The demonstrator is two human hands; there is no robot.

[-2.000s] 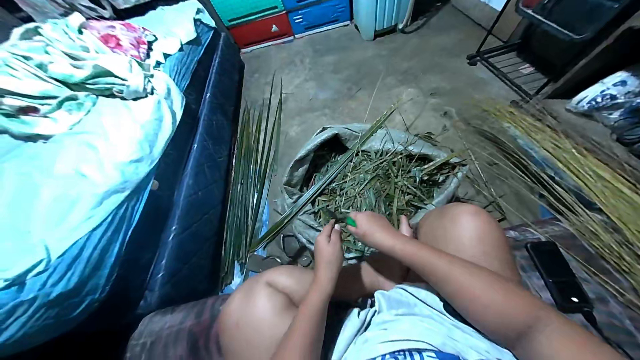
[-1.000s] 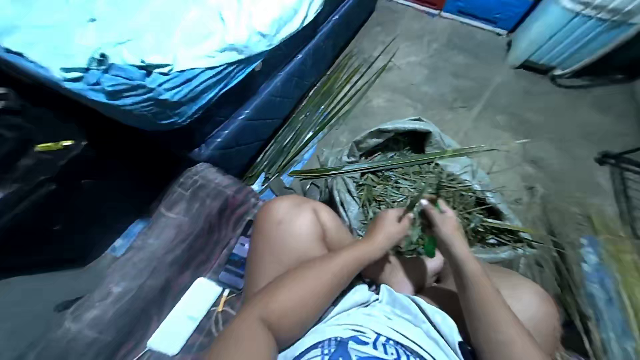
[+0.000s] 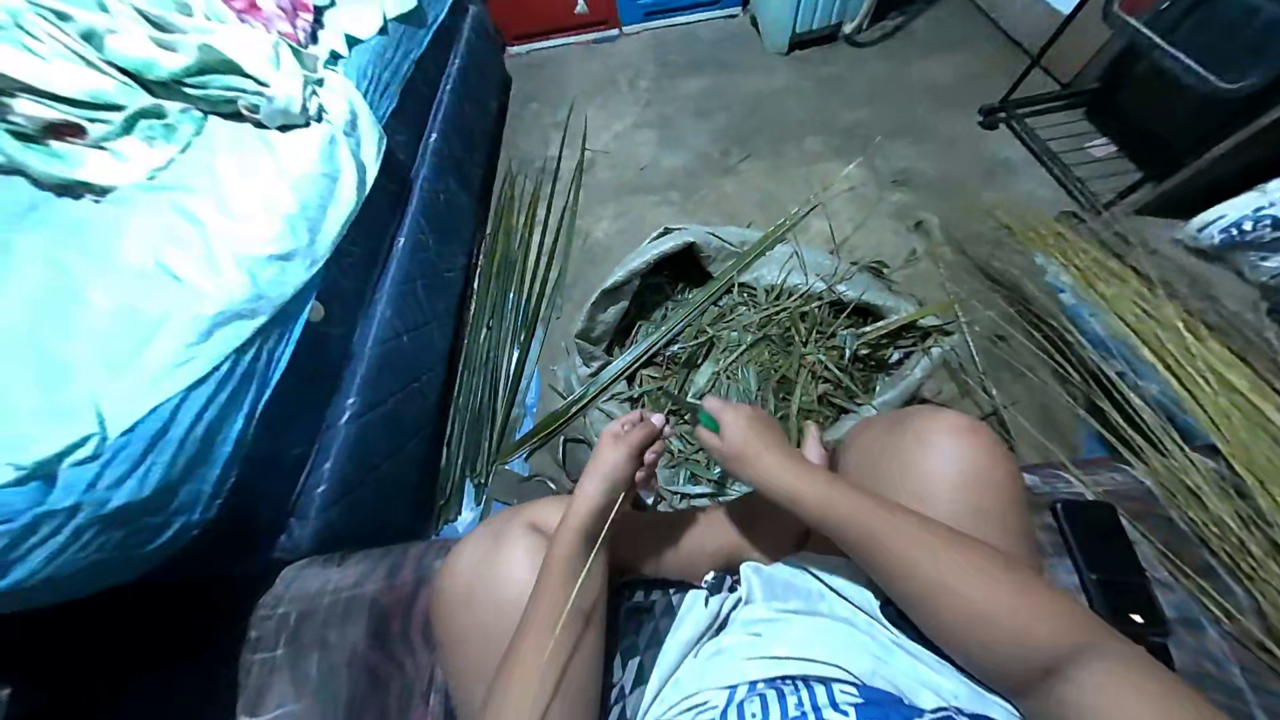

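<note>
My left hand [image 3: 625,452] pinches a thin pale leaf midrib [image 3: 588,565], which trails back along my forearm. Close on its right, my right hand [image 3: 745,437] is closed around a small knife with a green handle [image 3: 708,421]; its dark blade points toward the left fingers. Beyond both hands stands an open woven sack [image 3: 610,300] full of green leaf scraps [image 3: 780,350]. One long green palm leaflet [image 3: 690,308] lies slantwise across the sack's mouth. Uncut palm leaflets [image 3: 520,300] lie in a bundle beside the mattress.
A dark blue mattress [image 3: 400,300] with a light blue sheet borders the left. At right lies a bundle of thin yellowish midribs [image 3: 1150,350], with a black phone [image 3: 1108,565] near my knee. A black metal rack [image 3: 1060,150] and drawers [image 3: 560,20] stand farther off.
The view has swung left and back since the earlier frames. A pale midrib now plainly trails from my left hand; the green-handled knife remains in my right.
</note>
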